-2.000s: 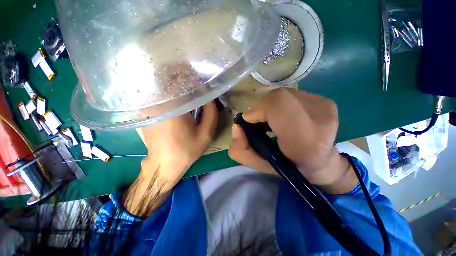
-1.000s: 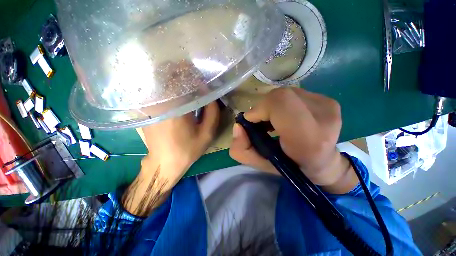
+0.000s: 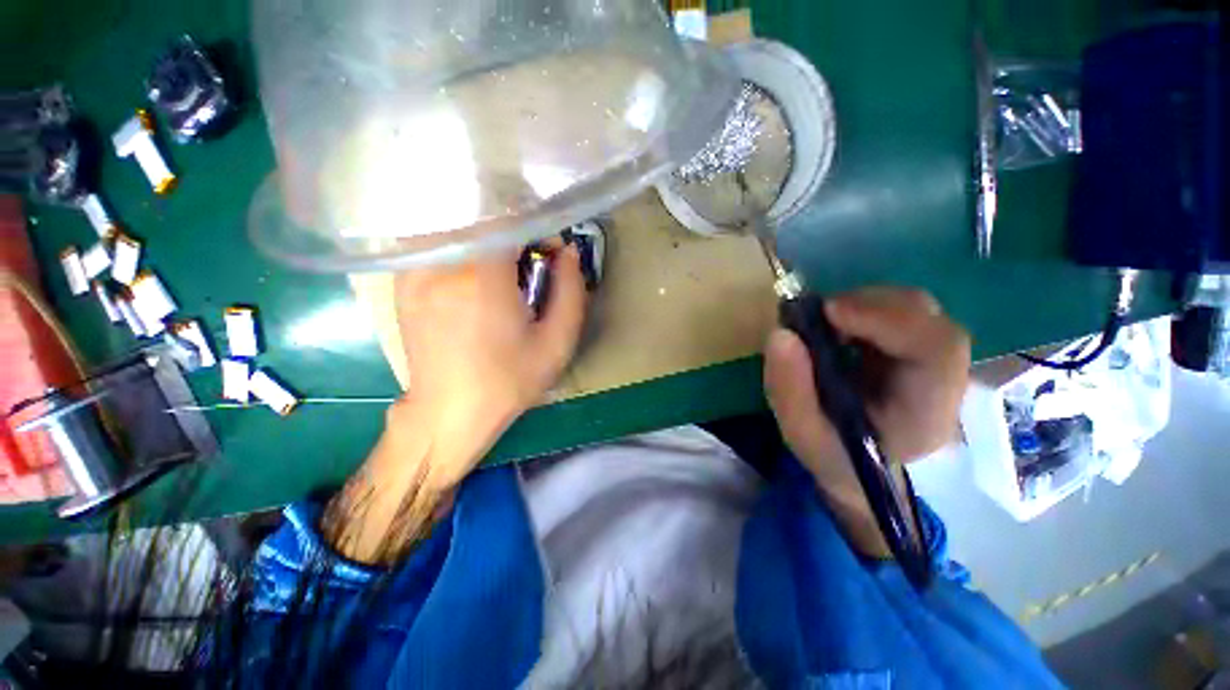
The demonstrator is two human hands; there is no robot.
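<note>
My right hand [image 3: 884, 384] holds the black soldering iron [image 3: 839, 391] like a pen. The iron's metal tip reaches the rim of the round white tip cleaner pot [image 3: 813, 115], which holds shiny silver bits. My left hand [image 3: 472, 330] grips a small dark watch housing [image 3: 584, 254] on the tan board [image 3: 681, 303], partly under the rim of the clear fume hood [image 3: 472, 121]. The fingers hide much of the housing. A thin line of solder wire [image 3: 324, 400] runs from the solder spool [image 3: 84, 452] to my left hand.
Several white pouch cells [image 3: 149, 299] lie at left, with wrapped dark housings [image 3: 186, 89] behind. A red tray [image 3: 20, 364] is far left. Tweezers [image 3: 986, 162], a small clear bag [image 3: 1039, 119] and the dark blue station [image 3: 1153, 148] are at right. A white bin [image 3: 1005, 452] is lower right.
My right hand has moved right with the iron, from the housing to the pot. My left hand stays at the housing. The view has shifted a little.
</note>
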